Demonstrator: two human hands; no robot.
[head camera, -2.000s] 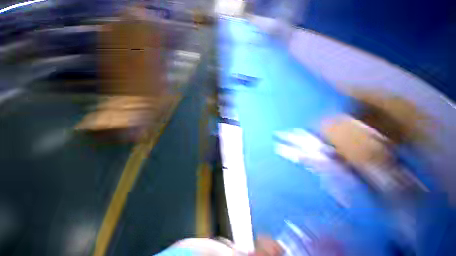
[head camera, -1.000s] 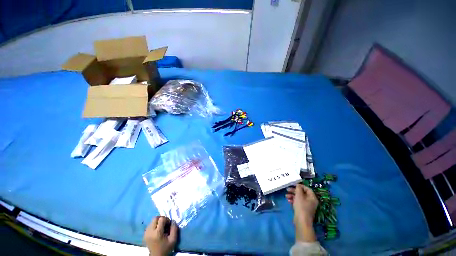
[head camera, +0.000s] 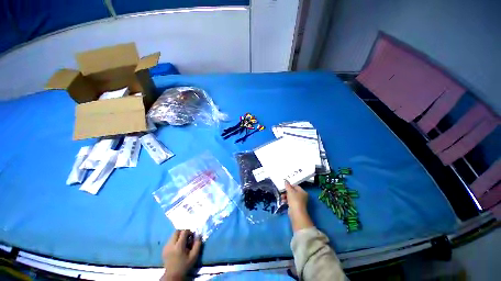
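My left hand is at the near edge of the clear zip-lock bags, fingers curled at a bag's lower edge; whether it grips is hidden. A white item shows through the top bag. My right hand is at the near edge of the top white manual, its fingertips touching that edge; a grip is not clear. The manual lies over a stack and partly over the bag of small black pieces. Green and black batteries lie heaped right of my right hand.
An open brown carton stands at the far left, with white sleeved remotes before it. A crumpled clear bag is beside it. Cables with coloured ends lie mid-table. Pink sheets hang beyond the right edge of the blue cloth.
The view has swung from the floor and line side to the table, then shifted slightly. My right hand has moved left along the manual's near edge; my left hand has come nearer the bags.
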